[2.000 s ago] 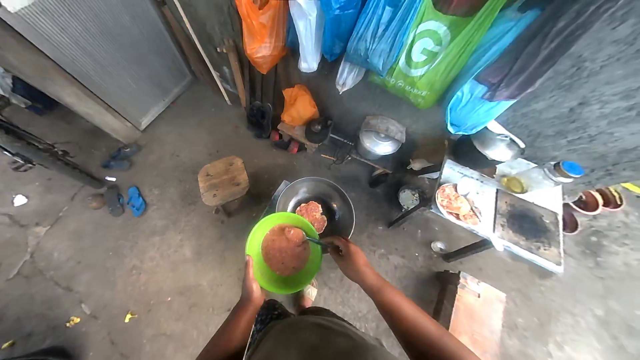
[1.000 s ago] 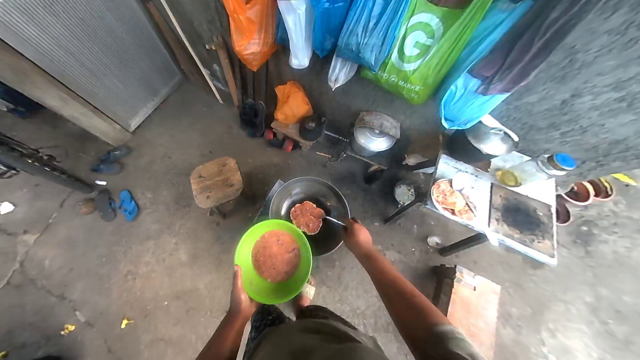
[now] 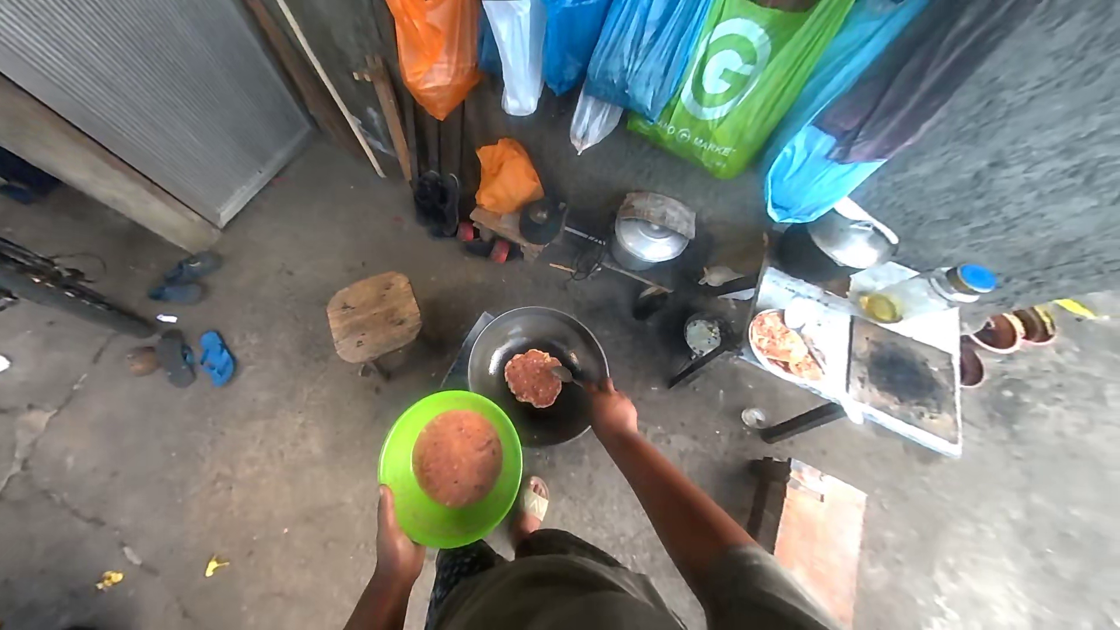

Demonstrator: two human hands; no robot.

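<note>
My left hand (image 3: 398,542) grips the rim of a green plastic bowl (image 3: 398,455) that holds reddish-brown batter (image 3: 458,458). Beside the bowl's upper right is a dark metal wok (image 3: 499,337), its near-left edge hidden by the bowl. My right hand (image 3: 611,409) is closed on a metal spoon (image 3: 563,374), whose head touches the right side of a round reddish patty of batter (image 3: 533,379) in the wok. The handle is mostly hidden in my fist. What supports the wok is mostly out of sight beneath it.
A wooden stool (image 3: 374,317) stands left of the wok. To the right, a low table (image 3: 906,424) bears a plate of cooked pieces (image 3: 781,339) and a blue-lidded jar (image 3: 927,293). A lidded pot (image 3: 649,241) sits beyond the wok; plastic bags (image 3: 731,87) hang above. Slippers (image 3: 217,357) lie at left.
My right hand and the spoon have moved from over the green bowl to the wok. The patty in the wok now looks larger and rounder than two seconds ago.
</note>
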